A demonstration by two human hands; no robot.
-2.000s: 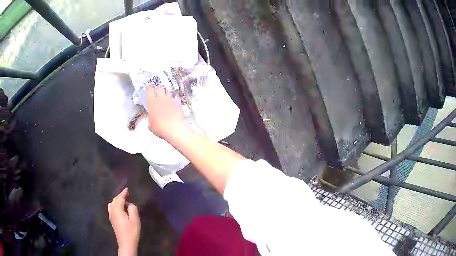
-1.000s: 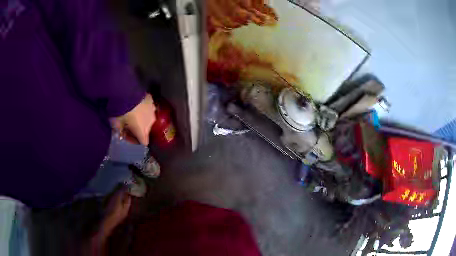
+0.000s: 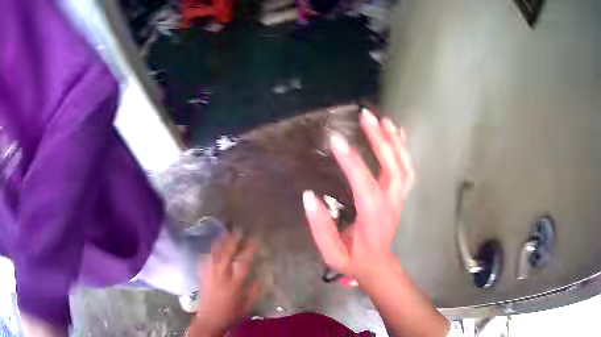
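My right hand (image 3: 369,210) is raised in front of me at the middle right, with its fingers apart and nothing in it. My left hand (image 3: 227,280) is low, left of centre, and blurred; I cannot tell whether it holds anything. A grey-green door (image 3: 507,131) with a curved metal handle (image 3: 464,230) and a round lock fitting (image 3: 542,240) stands at the right. My right hand is left of the handle and does not appear to touch it.
A person in a purple top (image 3: 85,158) is close at the left, beside a pale door frame (image 3: 148,125). Through the doorway is a dark green floor (image 3: 263,79) with scraps and a red-orange object (image 3: 209,12) beyond. The nearer floor (image 3: 277,178) is brown.
The stairs and white bin seen two seconds earlier are out of view. The view has turned to a doorway. My right hand is now raised and empty; the purple-clad person remains at the left.
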